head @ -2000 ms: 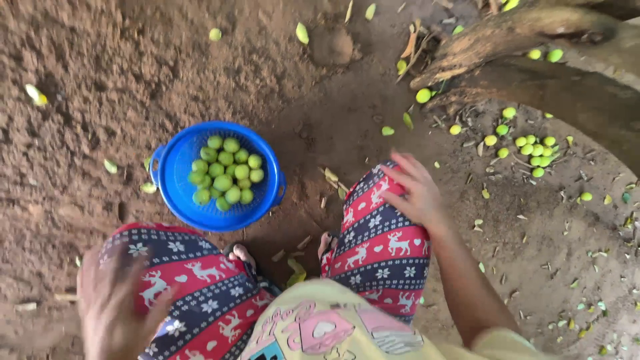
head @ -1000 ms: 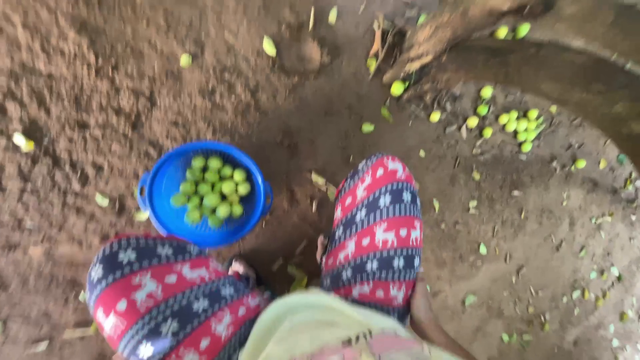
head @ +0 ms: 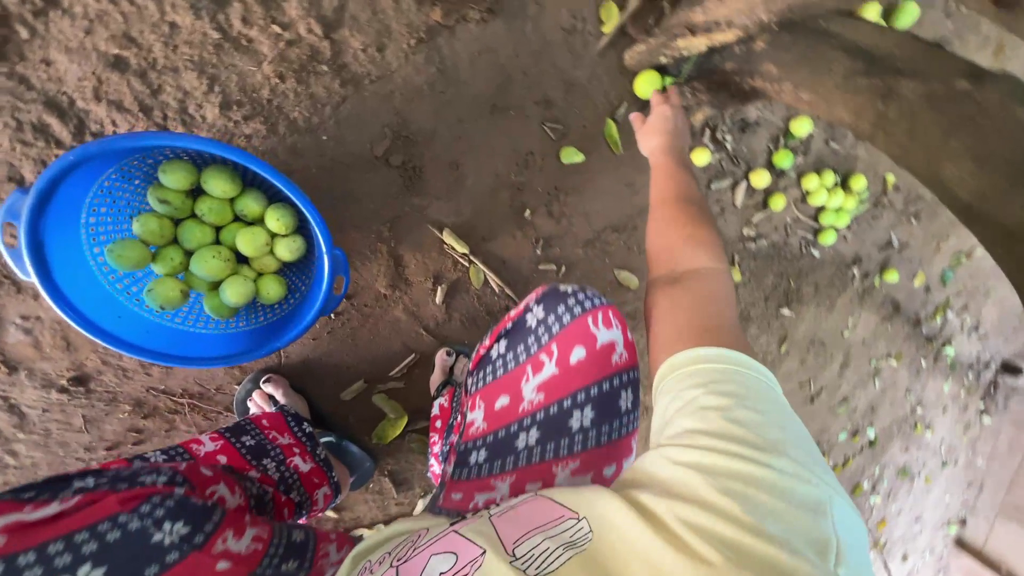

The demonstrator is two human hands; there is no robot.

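My right hand [head: 664, 128] is stretched out low at the top right, its fingertips at a round yellow-green fruit [head: 647, 84] beside the tree root; whether the fingers grip it cannot be told. At the left, a blue plastic colander [head: 184, 352] with two handles stands on the soil, holding several green fruits [head: 213, 262]. More yellow-green fruits [head: 834, 200] lie in a cluster on the ground, right of my right hand, with a few single ones near it. My left hand is out of view.
A thick brown root or trunk [head: 872, 88] crosses the top right, with two fruits [head: 904, 14] beyond it. Fallen leaves [head: 390, 428] and dry twigs [head: 480, 268] lie on the brown soil. My sandalled feet [head: 280, 396] are below the colander, near my patterned trouser legs.
My right hand has moved from my knee out to the fruit by the root. My left hand, seen at the lower left two seconds ago, has left the view.
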